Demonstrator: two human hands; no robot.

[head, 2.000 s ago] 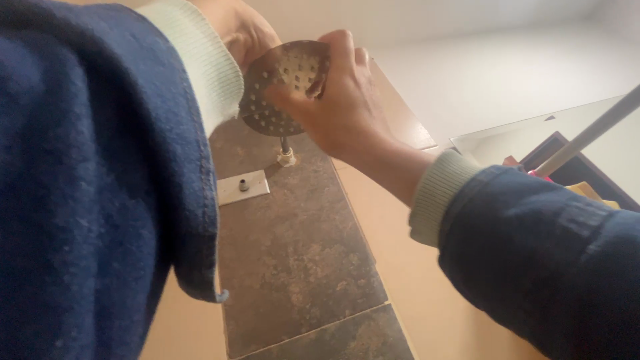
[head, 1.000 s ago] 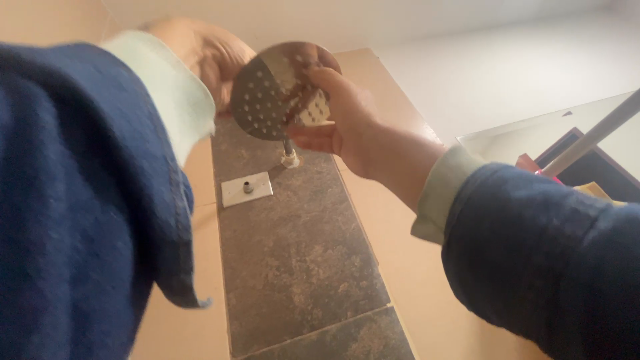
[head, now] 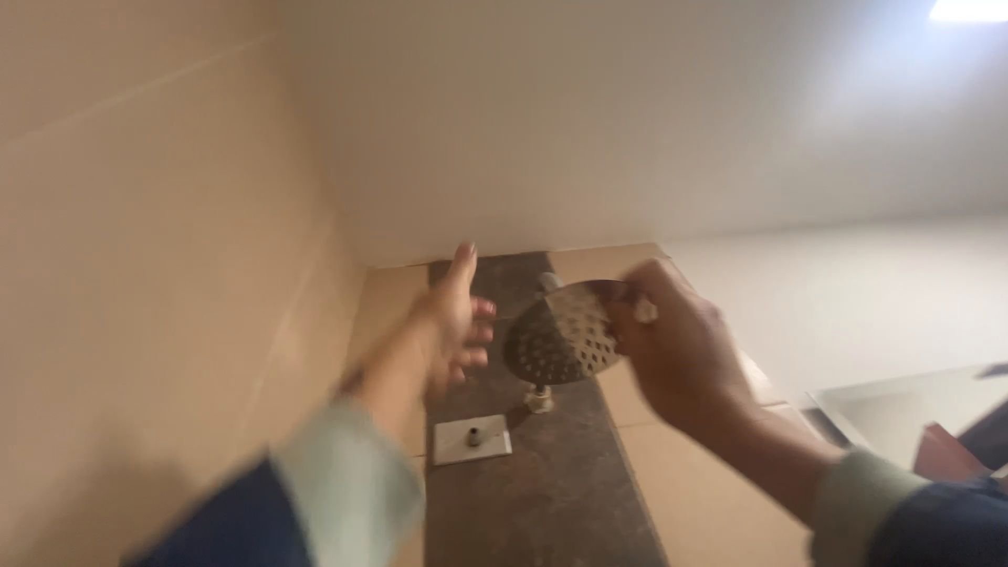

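Note:
A round, shiny shower head (head: pixel 563 335) with many nozzle holes is tilted high against the wall, its perforated face toward me. My right hand (head: pixel 681 350) grips its right edge, fingers around the rim. My left hand (head: pixel 457 327) is blurred, just left of the shower head, fingers spread and thumb up, holding nothing. Behind the top of the disc a pale rounded fitting (head: pixel 549 282) shows in part. Below the disc a pipe fitting (head: pixel 539 399) comes out of the wall. How the shower head joins its arm is hidden.
A white rectangular plate (head: pixel 472 439) with a small round stub sits on the dark tile strip (head: pixel 543 504). Beige tiled wall (head: pixel 157 276) stands at the left, the ceiling (head: pixel 551 126) above. At the lower right are a mirror-like panel (head: pixel 882 402) and a reddish object (head: pixel 945 453).
My left hand has come away from the shower head and now stands apart from it, fingers spread. My right hand remains at the right edge. The view has shifted, showing more ceiling and left wall.

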